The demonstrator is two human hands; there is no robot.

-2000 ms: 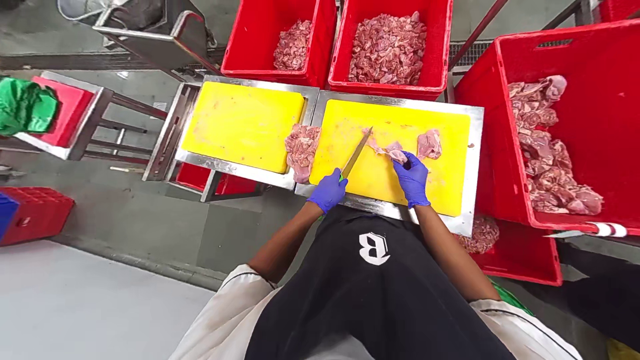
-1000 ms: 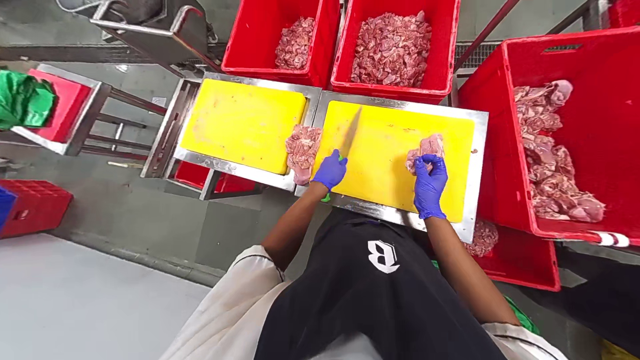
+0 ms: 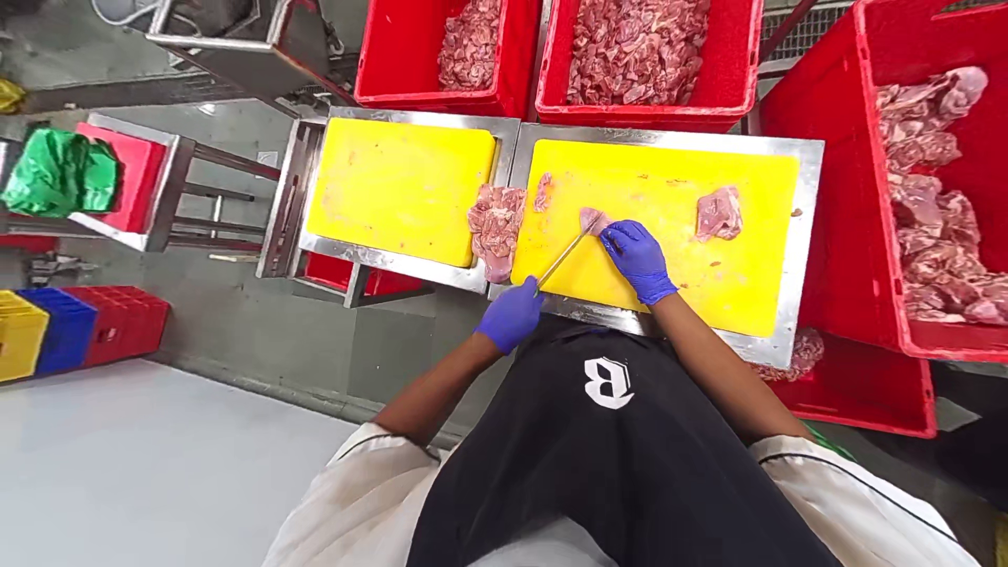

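My left hand (image 3: pixel 510 315), in a blue glove, grips a knife (image 3: pixel 564 258) whose blade slants up and right over the yellow cutting board (image 3: pixel 677 307). The blade's tip meets a small piece of raw meat (image 3: pixel 595 220). Gloved in blue too, my right hand (image 3: pixel 636 260) has its fingers closed on that piece's right end. A larger meat piece (image 3: pixel 718 213) lies to the right on the board, and a thin strip of meat (image 3: pixel 543 193) near its left edge. A long pile of meat (image 3: pixel 498 228) rests between this board and the left yellow board (image 3: pixel 402 189).
Red crates of cut meat, one left (image 3: pixel 429 96) and one middle (image 3: pixel 646 114), stand beyond the steel tables. A big red crate (image 3: pixel 882 236) with larger pieces is at the right, another red crate (image 3: pixel 866 394) below it. A green plastic bag (image 3: pixel 59 173) sits far left.
My right hand has moved left, from the meat at the board's right side to the small piece near the middle. The knife's tip has swung right and down onto that piece.
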